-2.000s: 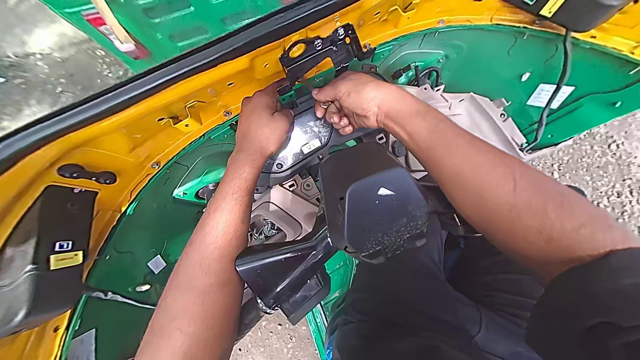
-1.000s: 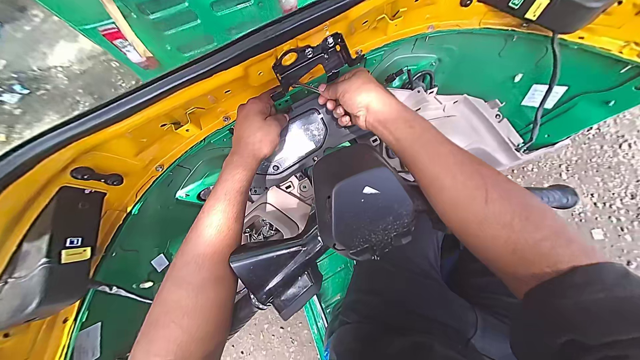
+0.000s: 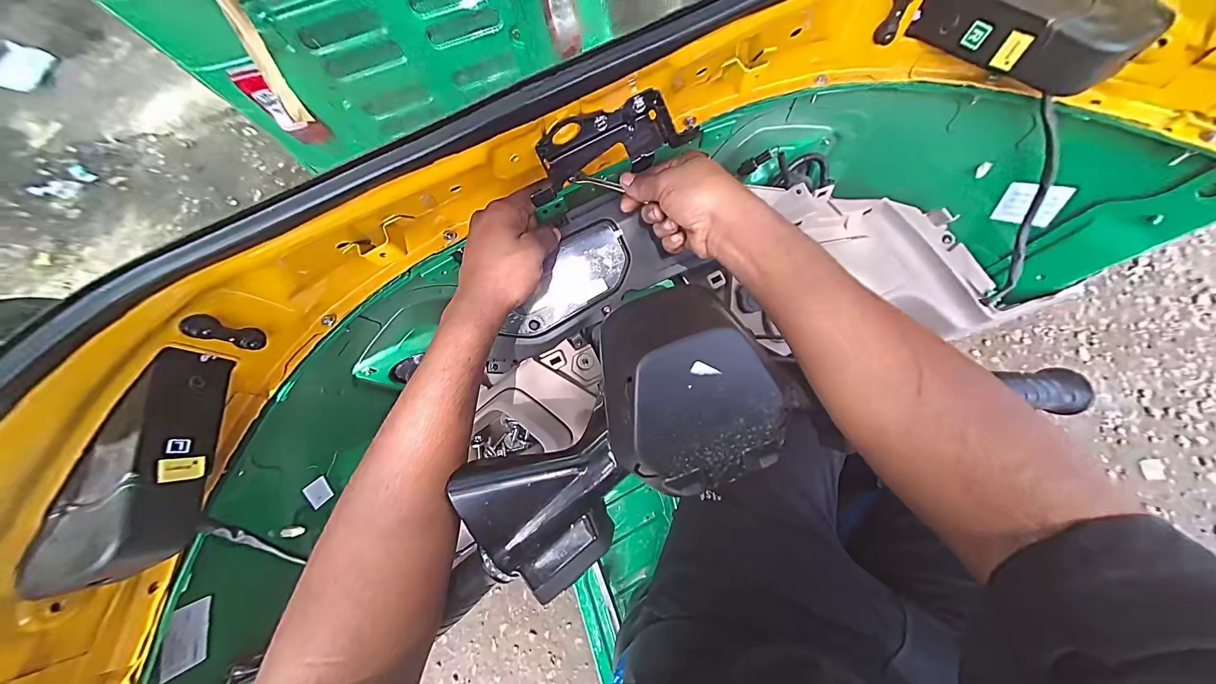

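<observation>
My right hand [image 3: 686, 204] pinches a thin metal rod [image 3: 600, 183], whose far end reaches to the lower edge of a black metal bracket [image 3: 608, 133] on the yellow frame. My left hand [image 3: 508, 249] is at the upper left of the instrument cluster [image 3: 578, 277], its fingers curled by a small black connector [image 3: 542, 197]; what its fingertips hold is hidden. Below both hands is the black steering-column cover [image 3: 698, 389], with a black plastic housing [image 3: 532, 508] at its lower left.
A yellow metal frame [image 3: 285, 313] curves around the green front panel [image 3: 912, 142]. Beige dashboard trim [image 3: 883, 247] lies right of the cluster. Black boxes sit at the left [image 3: 171, 456] and upper right [image 3: 1054, 38]. A cable [image 3: 1045, 180] hangs from the right one.
The rod between my right fingers and the bracket shows more plainly than two seconds ago, and my right hand has turned slightly. My left hand stays by the cluster.
</observation>
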